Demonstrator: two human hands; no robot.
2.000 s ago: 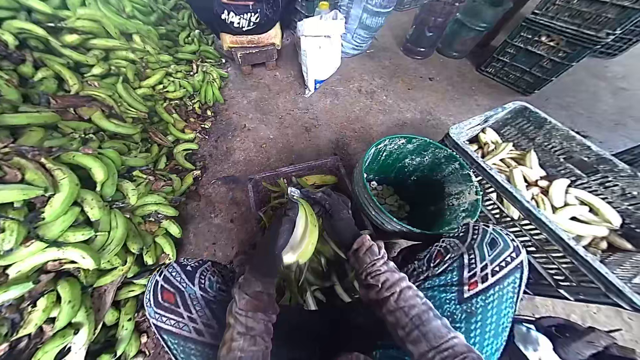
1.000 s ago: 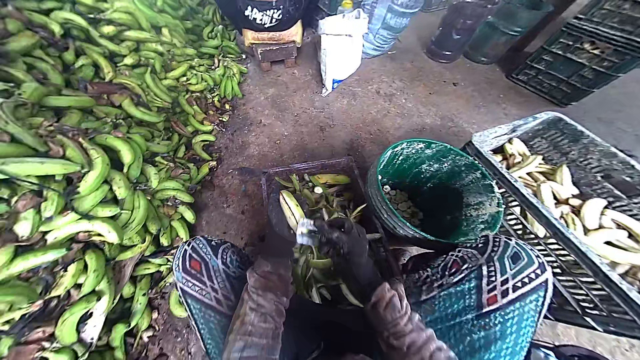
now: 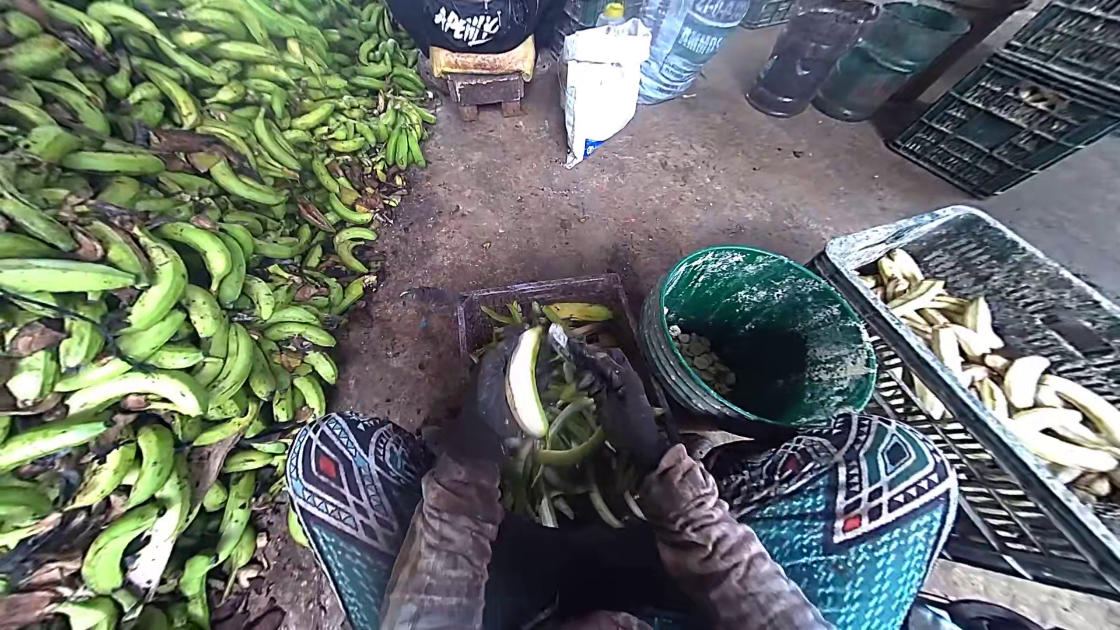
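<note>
My left hand (image 3: 483, 407), in a dark glove, is closed around a partly peeled green plantain (image 3: 526, 382), its pale flesh facing up. In my dark-gloved right hand (image 3: 623, 398) is a small tool (image 3: 560, 339), probably a knife, its tip close to the plantain's upper end. Both hands are above a dark crate (image 3: 549, 290) between my knees. Strips of green peel (image 3: 573, 451) fill it, with a yellowish plantain piece (image 3: 577, 311) near its far edge. My fingers hide part of the tool.
Green plantains (image 3: 166, 289) lie heaped at the left. Right of the crate stands a green bucket (image 3: 770, 337) with round slices inside. Farther right, a large crate (image 3: 954, 411) holds peeled plantains (image 3: 1032, 394). A white sack (image 3: 602, 92), water bottles (image 3: 691, 44) and stacked crates (image 3: 989, 122) stand beyond.
The plantain in my left hand now shows a wide pale peeled side; one second ago it was mostly hidden by my hands. My hands have moved slightly apart.
</note>
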